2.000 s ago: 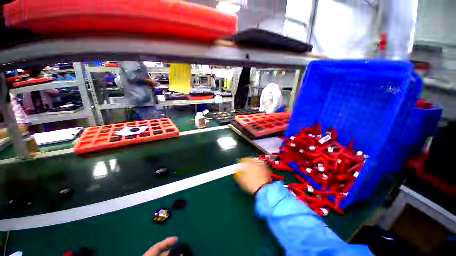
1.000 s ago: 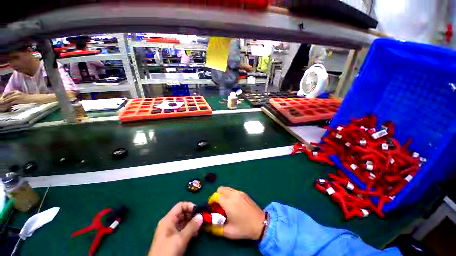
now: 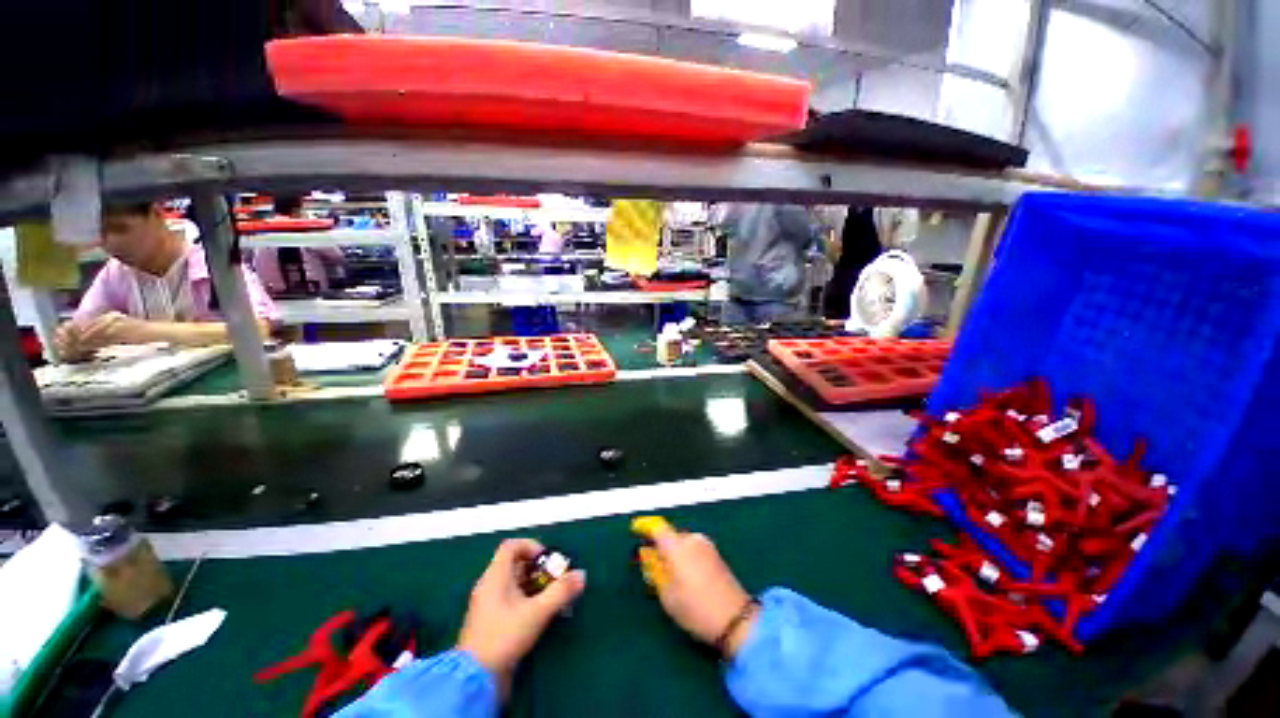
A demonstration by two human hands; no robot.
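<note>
My left hand holds a round electronic unit between thumb and fingers, above the green mat. Its shiny inside partly shows. My right hand, with yellow finger cots on thumb and finger, is just right of it, apart from it. Whether it holds a thin black cover is not visible. Red spring clamps lie at the lower left beside my left sleeve, with dark parts at their jaws.
A blue crate full of red clamps stands tilted at right, some spilled on the mat. The conveyor carries black discs. Orange trays stand behind it. A small bottle and white piece are at left. A person sits beyond.
The clamp between my hands has moved to the lower left beside the other one. My left hand has taken the round unit from the mat; the dark cover beside it is gone from there.
</note>
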